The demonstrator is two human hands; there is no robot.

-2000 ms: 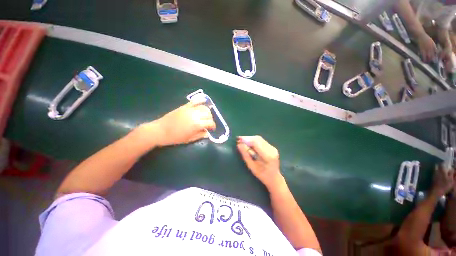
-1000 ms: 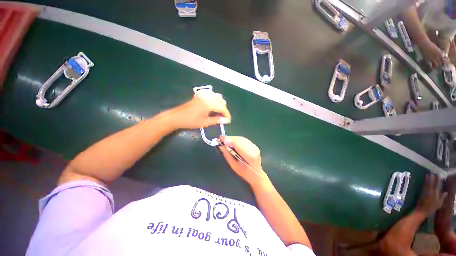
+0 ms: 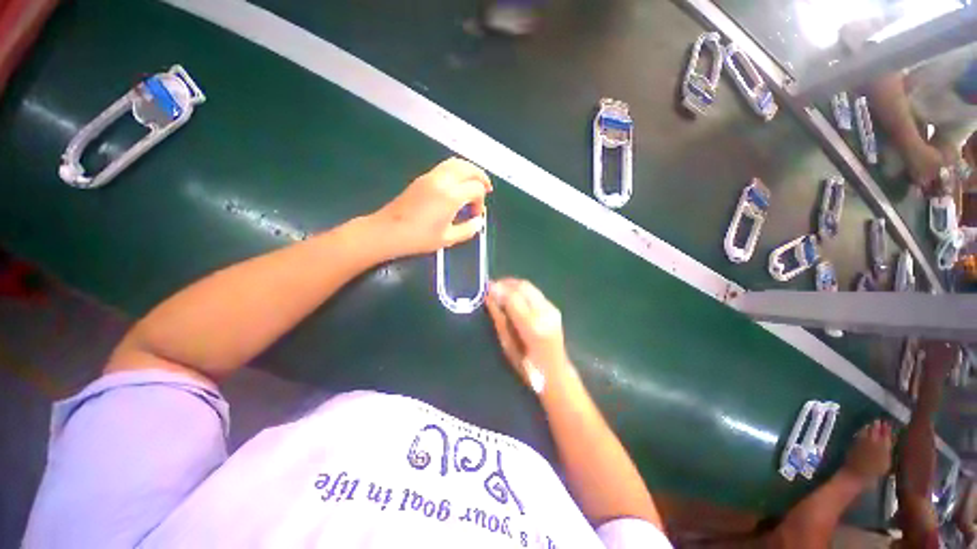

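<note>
My left hand (image 3: 434,212) grips the upper end of a looped unit (image 3: 442,281) and covers most of that end. Its white open loop points down towards me over the green surface. My right hand (image 3: 528,327) is just right of the loop's rounded end, fingers pinched. A short silvery part of a slim hand tool (image 3: 537,377) shows at the heel of this hand; the rest is hidden. I cannot tell whether its fingertips touch the loop.
Another looped unit (image 3: 131,127) lies left on the green surface (image 3: 654,370). A pair of units (image 3: 810,440) lies right, near another person's hand (image 3: 870,450). Beyond the pale rail (image 3: 514,172), several units lie on the belt. A grey post (image 3: 857,309) slants across the right.
The tool tip was at the loop's rounded end one second ago; my right hand is now slightly right of it. The held unit now stands more upright in view. The whole view has also turned.
</note>
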